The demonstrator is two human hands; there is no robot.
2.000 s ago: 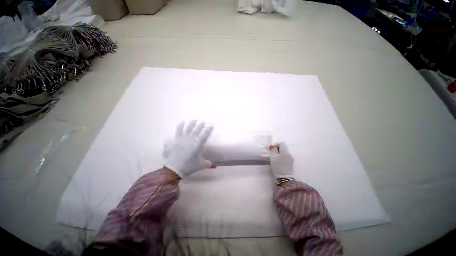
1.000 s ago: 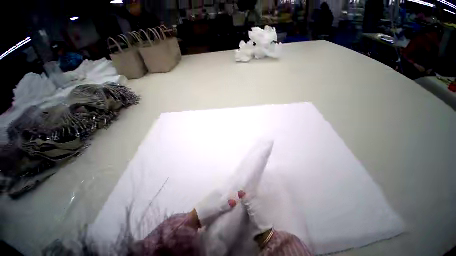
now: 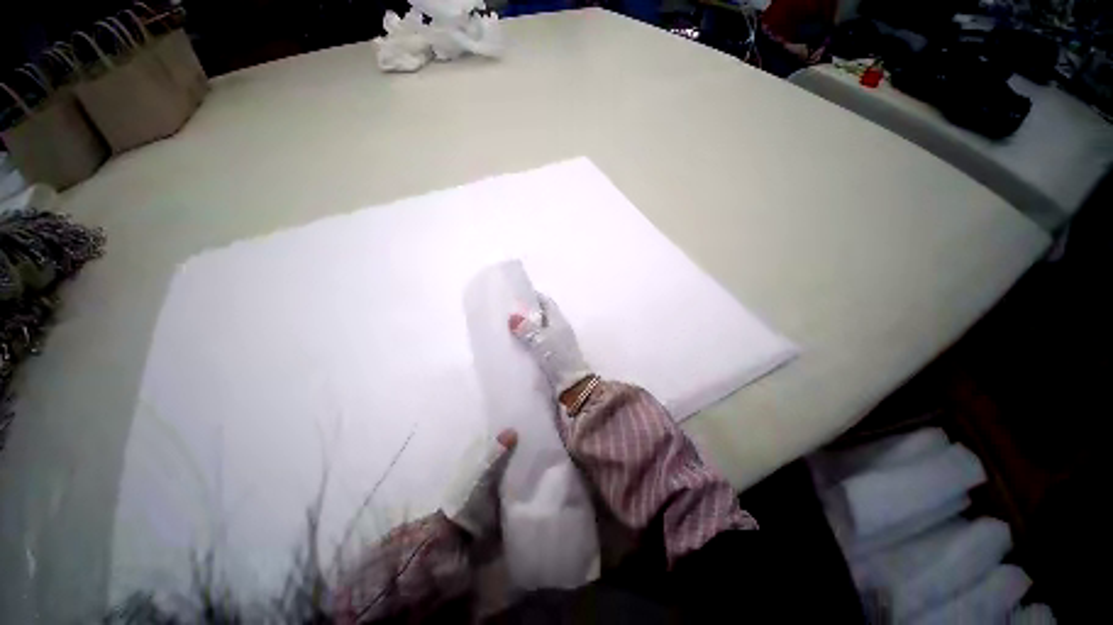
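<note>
A long white paper roll lies lengthwise over the stack of white sheets, its near end at the table's front edge. My right hand, in a white glove with a bare fingertip, grips the roll's upper right side. My left hand, also gloved, is at the roll's left side lower down, with its thumb against the roll; the rest of its fingers are hard to see against the white.
A container at the lower right holds several white rolls. Tan tote bags and a strap heap stand at the left. Crumpled white paper is at the table's far edge. Another table stands at upper right.
The roll was crosswise between my hands, then slanted up between them, and now runs lengthwise. The view has turned right, bringing the white rolls at the lower right into sight.
</note>
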